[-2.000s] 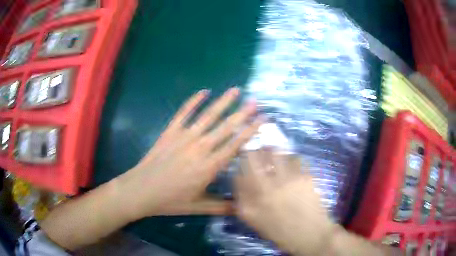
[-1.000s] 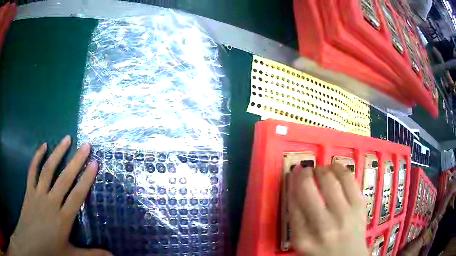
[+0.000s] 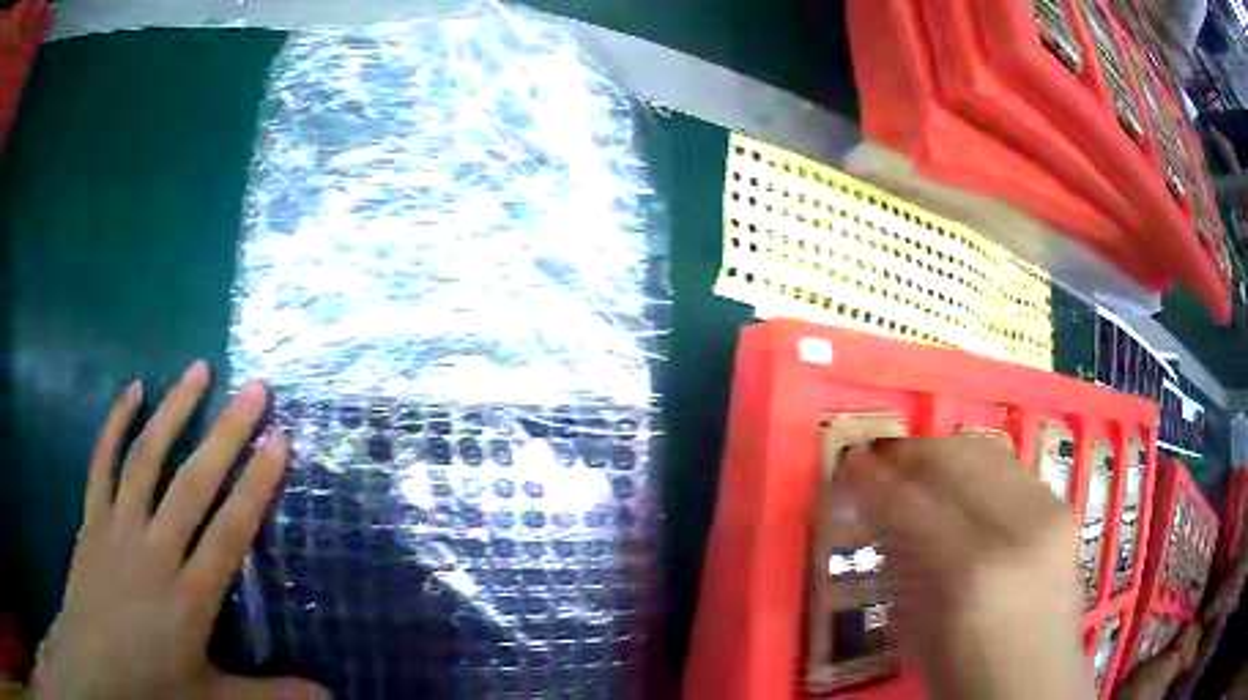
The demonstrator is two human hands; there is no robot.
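Note:
My left hand (image 3: 171, 547) lies spread with its fingertips at the left edge of a lens sheet (image 3: 479, 547), a grid of small dark squares under shiny clear plastic film (image 3: 452, 205). My right hand (image 3: 965, 547) is over the red foam tray (image 3: 725, 588) on the right, its fingertips at the upper part of a gold phone body (image 3: 851, 643) in the tray's nearest pocket. The hand is blurred, and whether its fingertips hold a lens piece is hidden.
A yellow adhesive sheet with rows of small holes (image 3: 876, 253) lies beyond the tray. Stacked red trays (image 3: 958, 123) stand at the far right, and another tray (image 3: 1184, 547) is farther right. A grey dividing strip (image 3: 712, 82) crosses the green bench (image 3: 123, 219). Another person's hand (image 3: 1163, 670) shows at the lower right.
The camera view has turned from the left tray toward the right one. My right hand has moved from the lens sheet to the phone body, and now uncovers more of its lower part.

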